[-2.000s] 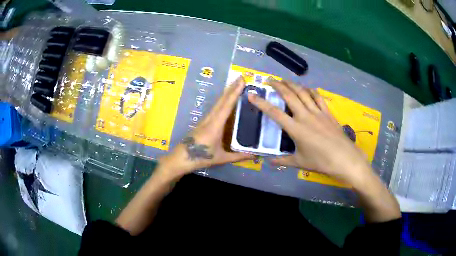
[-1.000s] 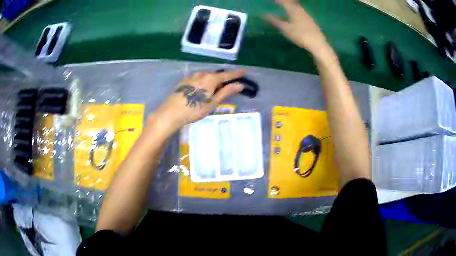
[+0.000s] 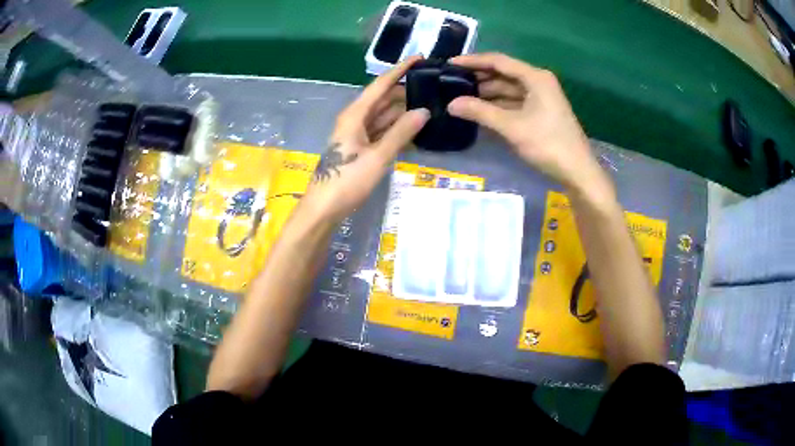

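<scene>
My left hand (image 3: pixel 370 139) and my right hand (image 3: pixel 523 109) hold two black oblong units (image 3: pixel 441 104) upright side by side, above the far edge of the covered bench. My left hand grips the left unit, my right hand the right one; the units touch or nearly touch. An empty white inner tray (image 3: pixel 458 247) with long compartments lies on the bench below my hands. A filled inner tray (image 3: pixel 419 37) with two black units stands on the green belt just beyond my hands.
Another filled tray (image 3: pixel 154 35) is on the belt at far left. Loose black units (image 3: pixel 737 132) lie on the belt at right. A clear bulk tray (image 3: pixel 65 165) with black units is at left. Stacked empty trays (image 3: pixel 751 283) stand at right. A white sack (image 3: pixel 118 361) is at lower left.
The filled tray left my hands and stands on the belt; an empty tray lies on the bench. My right hand has come back from the belt, and both hands now hold black units together.
</scene>
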